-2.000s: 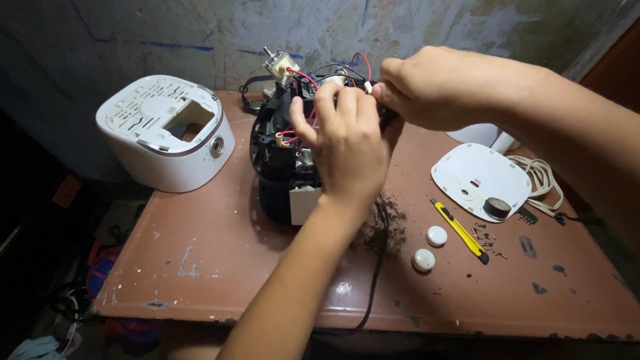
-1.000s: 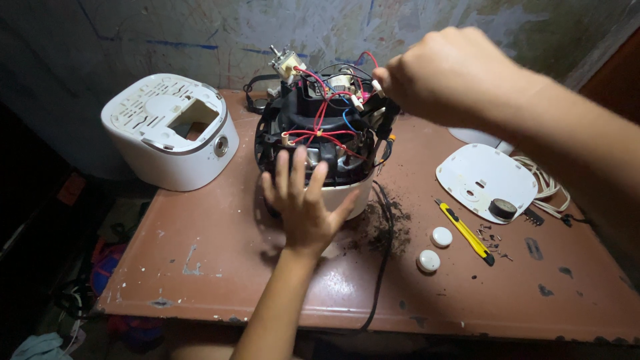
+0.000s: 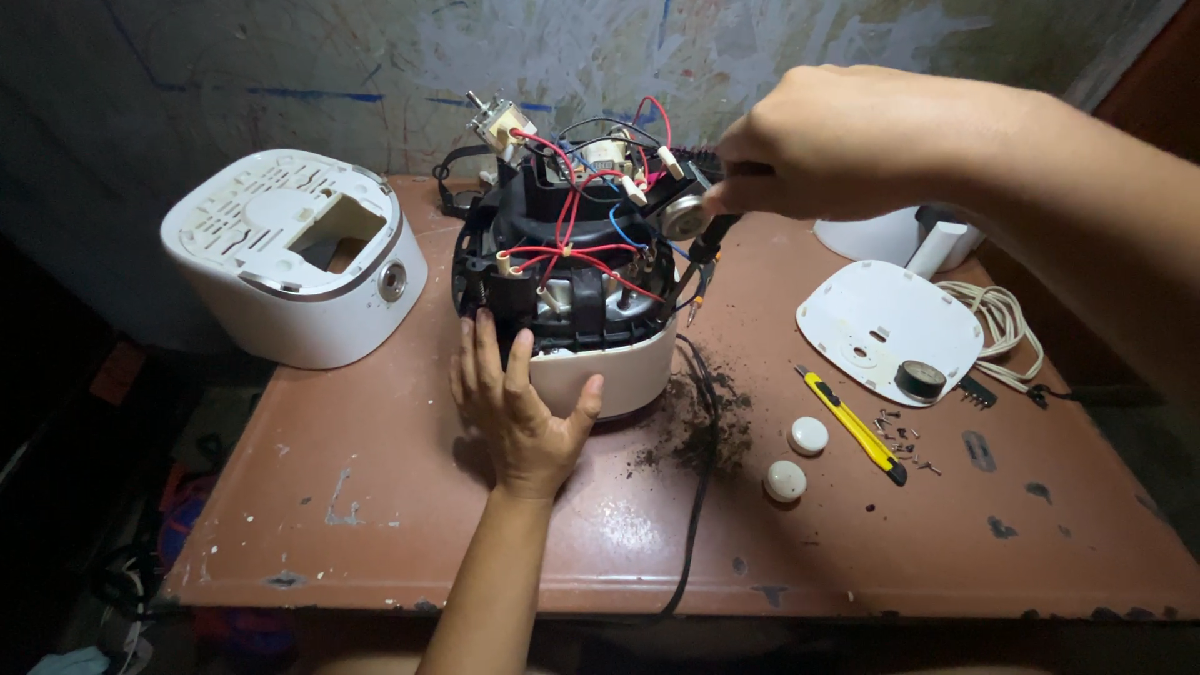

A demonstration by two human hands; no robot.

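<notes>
An opened electric appliance (image 3: 600,384) stands mid-table, its black inner frame and red, blue and black wires exposed above a white lower shell. My left hand (image 3: 525,403) rests against its front left side, fingers spread, gripping nothing. Over the back right side, my right hand (image 3: 797,150) is closed around a black-handled tool (image 3: 714,236), apparently a screwdriver, whose dark shaft slopes down along the frame; its tip is hidden. Close to that hand are a round metal part (image 3: 685,217) and white wire connectors (image 3: 669,162). A metal component with a shaft (image 3: 502,124) sits up on the wires.
To the left is a white housing (image 3: 300,319). At right lie a white cover plate (image 3: 853,319), a coiled cord (image 3: 1003,328), a yellow utility knife (image 3: 853,427), several screws (image 3: 905,448) and two white knobs (image 3: 808,436) (image 3: 786,481). A black cable (image 3: 698,525) crosses the table's front edge.
My left hand has left the wires on top, where it was two seconds ago, and come down to the front left side. My right hand stays above the right side.
</notes>
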